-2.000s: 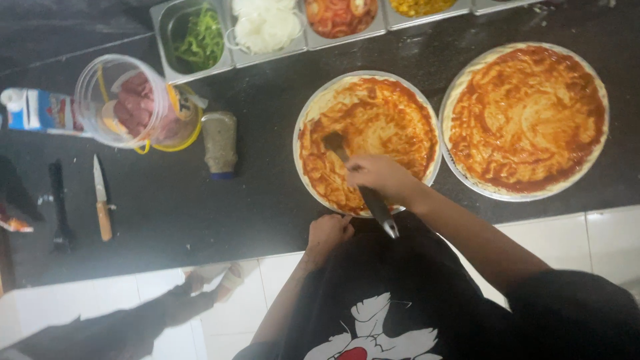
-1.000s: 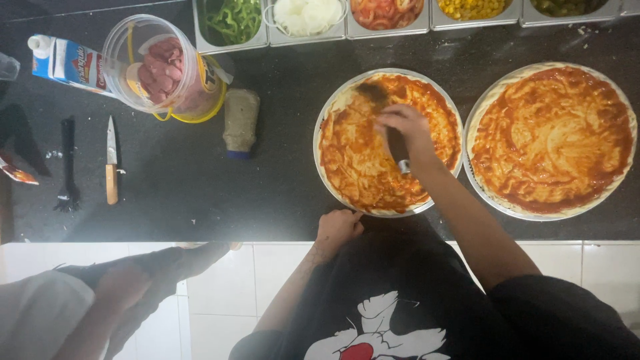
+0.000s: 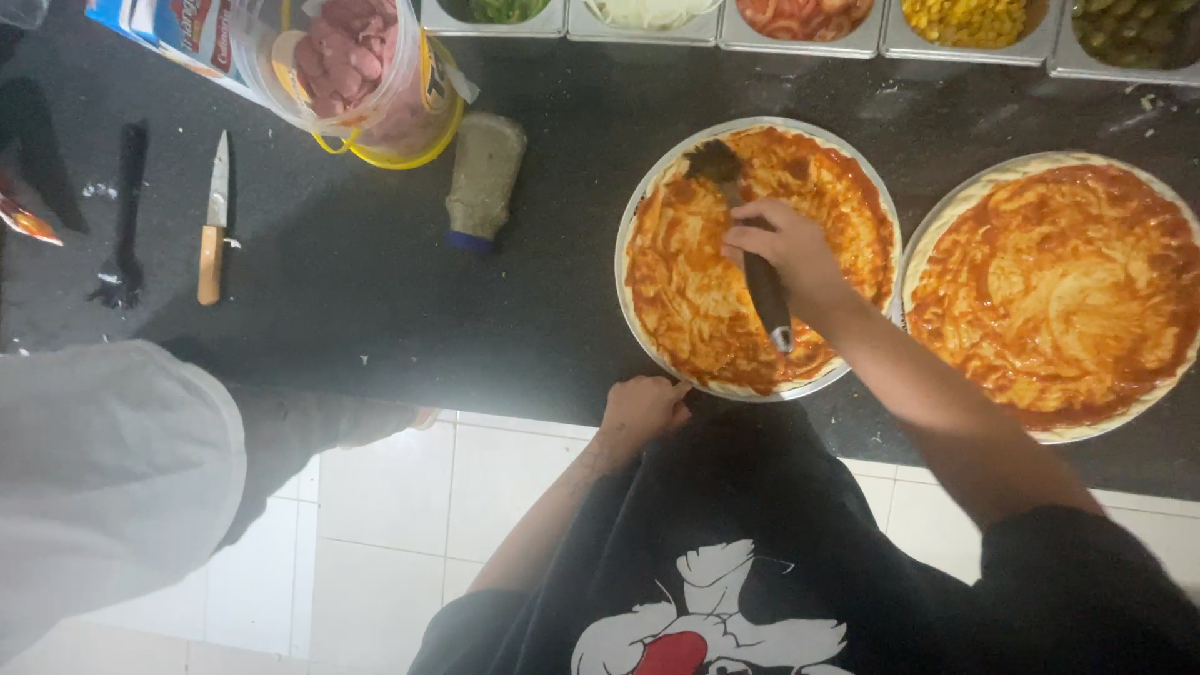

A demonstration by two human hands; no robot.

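Observation:
My right hand [image 3: 783,248] grips the dark handle of a spoon or ladle [image 3: 769,300], whose dark head rests at the upper left of a sauced pizza base [image 3: 698,281] on a round metal pan. Red sauce covers most of the dough, with a pale rim showing. At the pan's lower left edge is my left hand [image 3: 647,410], a finger touching the rim and no tool in it. Close on the right lies a second sauced pizza base [image 3: 1059,291] on its own pan.
Metal containers [image 3: 647,36] of vegetables line the back. To the left are a clear bucket [image 3: 412,131] of sliced meat, a carton [image 3: 187,37], a blue-capped bottle [image 3: 486,183], a knife [image 3: 215,225] and a black utensil [image 3: 127,216]. A person in grey [image 3: 112,487] stands at lower left.
The utensil's head has moved from near the middle of the pizza base to its upper left edge. The other person has come further into view at lower left.

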